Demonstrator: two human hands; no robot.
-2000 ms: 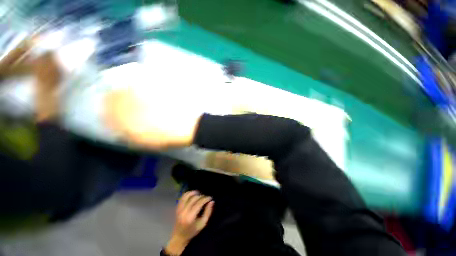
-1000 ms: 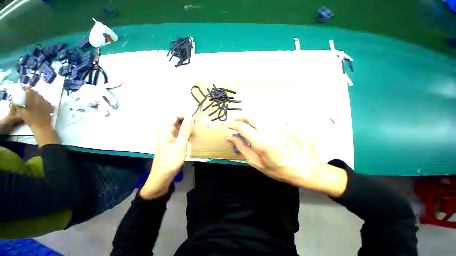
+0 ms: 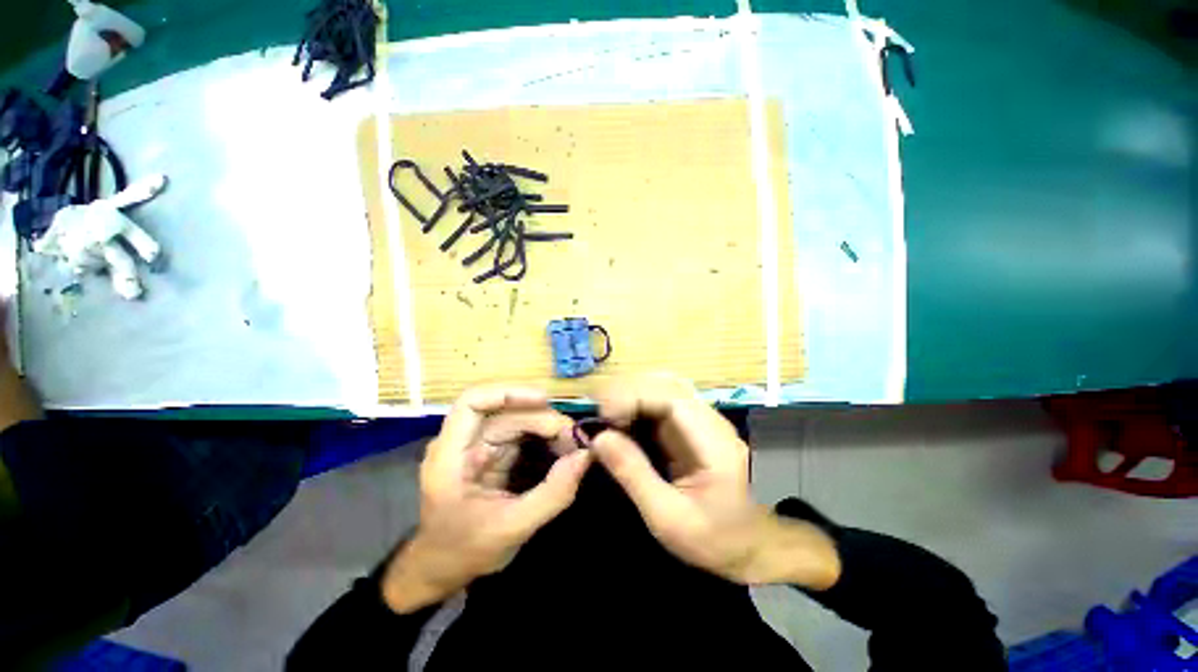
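My left hand [image 3: 493, 473] and my right hand [image 3: 690, 479] are close together just off the table's front edge. Between their fingertips they hold a small dark curved strip, a bag handle [image 3: 587, 428]. A small blue mini bag body [image 3: 570, 348] with a black loop on its right side lies on the cardboard mat [image 3: 657, 236] just beyond my hands. A tangled handle pile [image 3: 493, 204] of black strips lies on the cardboard, farther left.
A second bunch of black strips [image 3: 339, 46] lies at the back left. White gloves [image 3: 105, 236], large black ring handles [image 3: 99, 164], a white bottle [image 3: 103, 40] and dark bags [image 3: 40, 151] are at the far left. Masking tape [image 3: 765, 197] crosses the mat. A red stool [image 3: 1123, 444] stands at right.
The view has shifted closer to the mat. My hands have come together off the table edge, holding a strip. The blue bag near my right hand now lies free on the cardboard.
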